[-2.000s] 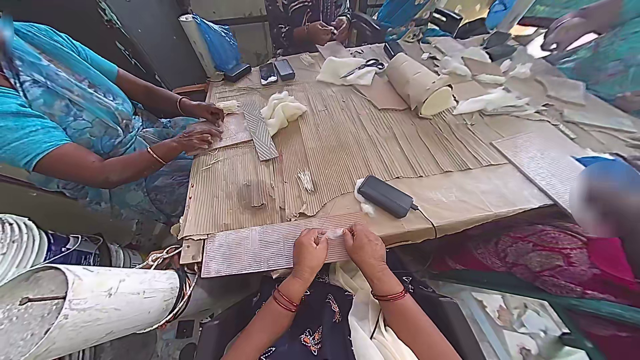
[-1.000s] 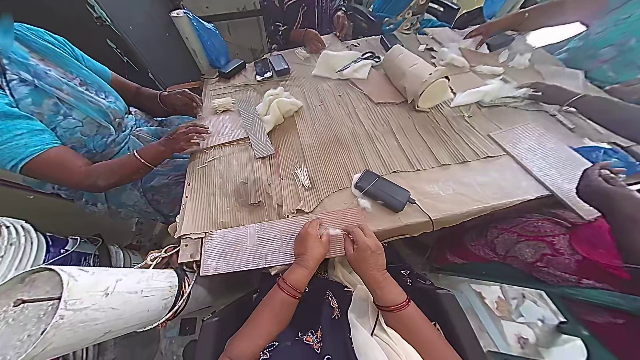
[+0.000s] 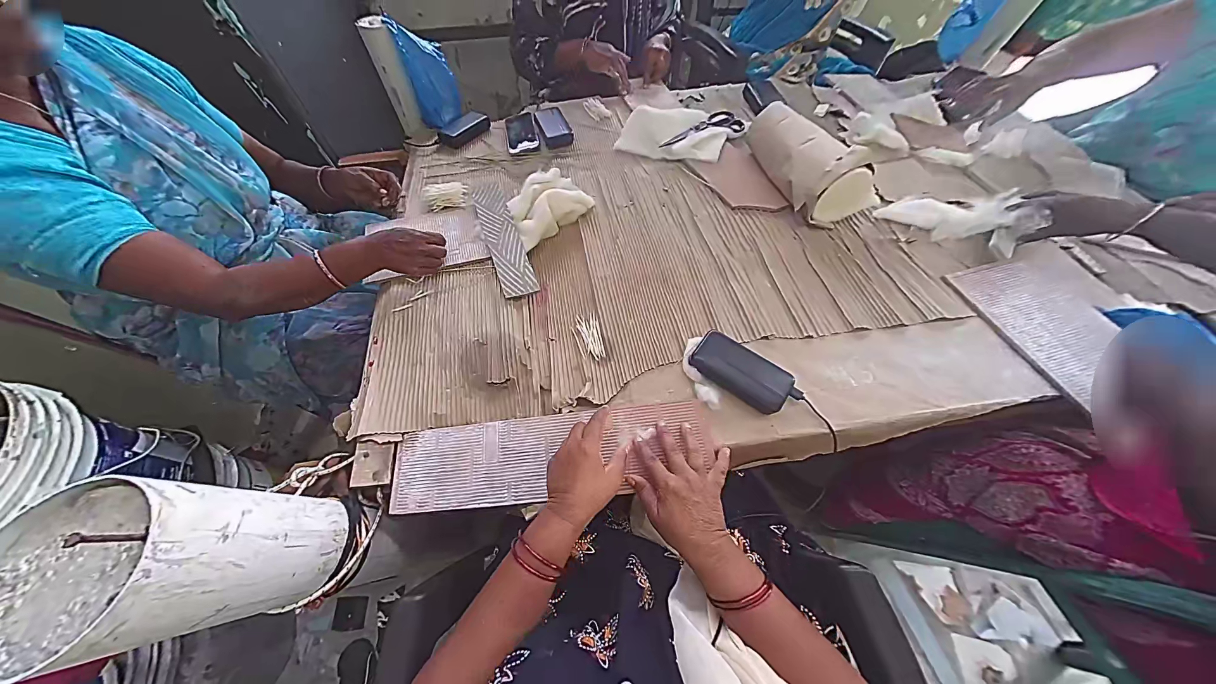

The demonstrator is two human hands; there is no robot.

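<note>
A ridged flat board (image 3: 475, 465) lies along the near edge of the table. My right hand (image 3: 679, 480) rests on its right part, fingers spread and palm down, over a small tuft of white cotton (image 3: 638, 436). Beside it, my left hand (image 3: 582, 468) is at the board's middle with the thumb near the tuft; whether it grips anything is not clear. Beyond the board lies a small bundle of thin white sticks or wicks (image 3: 589, 337). A black power bank or adapter (image 3: 742, 370) with a cable lies to the right, over a bit of cotton.
Corrugated cardboard (image 3: 684, 266) covers the table. Farther off are a cotton wad (image 3: 546, 207), scissors (image 3: 708, 127) on white cloth, a roll (image 3: 807, 161) and phones (image 3: 522, 134). Co-workers sit left, right and opposite. A white bucket (image 3: 190, 570) is at lower left.
Both hands held the white cotton between their fingertips before; now the right hand lies spread flat on the board. The left co-worker's hands have shifted, and a hand at right reaches toward the cotton.
</note>
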